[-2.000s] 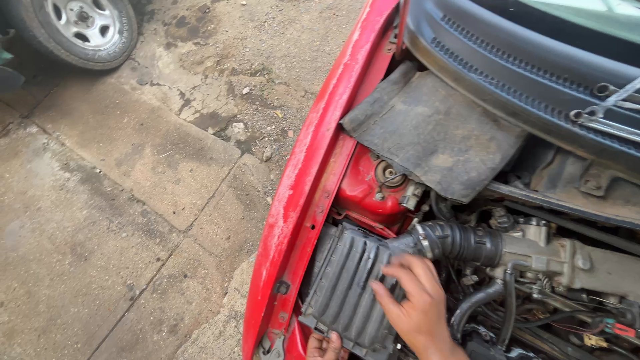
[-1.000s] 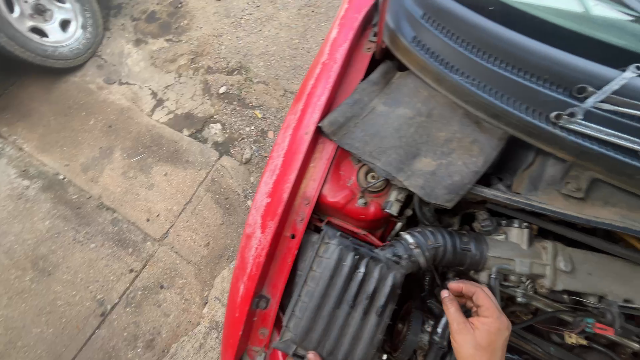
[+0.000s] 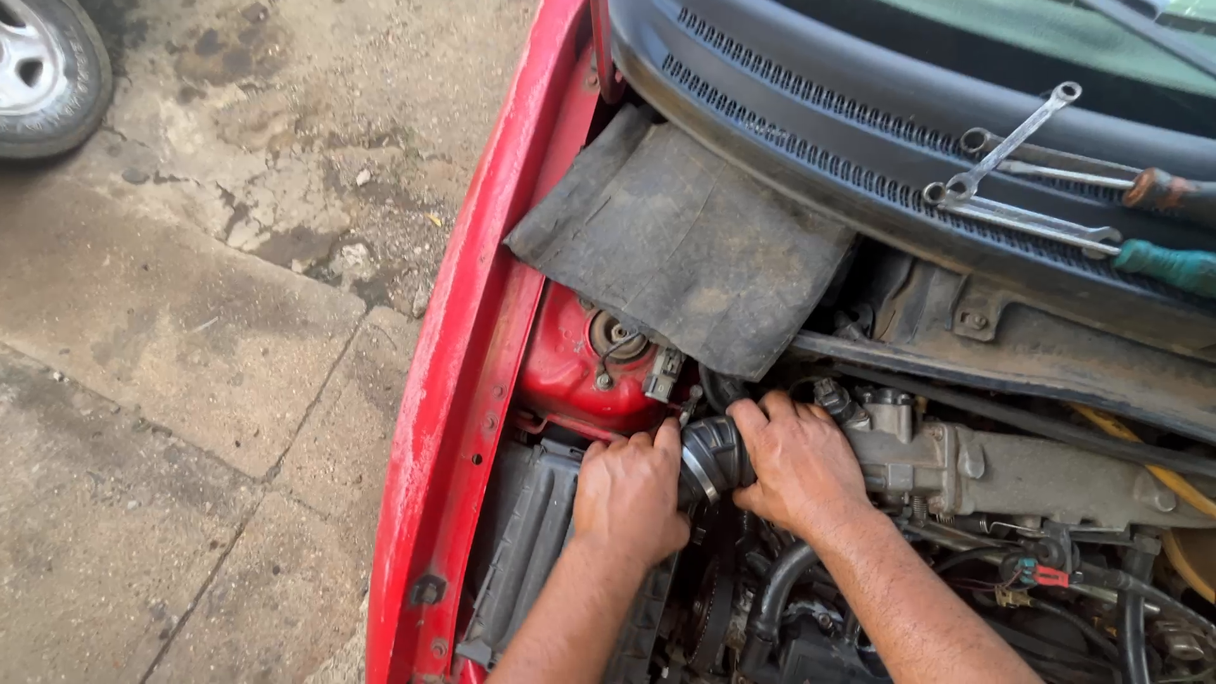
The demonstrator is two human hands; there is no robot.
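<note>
The black ribbed air intake hose [image 3: 719,453], with a metal hose clamp [image 3: 700,475] around it, runs between the air filter housing [image 3: 537,527] and the grey metal throttle body [image 3: 888,437]. My left hand [image 3: 629,494] lies over the housing's upper end, its fingers curled at the hose's left end; the fingertips are partly hidden. Wrapped around the right part of the hose is my right hand [image 3: 793,461], close beside the throttle body. An electrical connector [image 3: 663,372] sits just above, near the red strut tower [image 3: 570,366].
A dark rubber sheet [image 3: 693,242] covers part of the bay's rear edge. Wrenches [image 3: 1012,142] and screwdrivers [image 3: 1173,266] lie on the black cowl [image 3: 807,104]. The red fender [image 3: 432,408] borders the concrete ground [image 3: 171,313]; a wheel [image 3: 43,81] stands at the upper left.
My right hand has moved up and left from beside the hose onto it. My left hand, at the housing's lower edge before, is now at its upper end.
</note>
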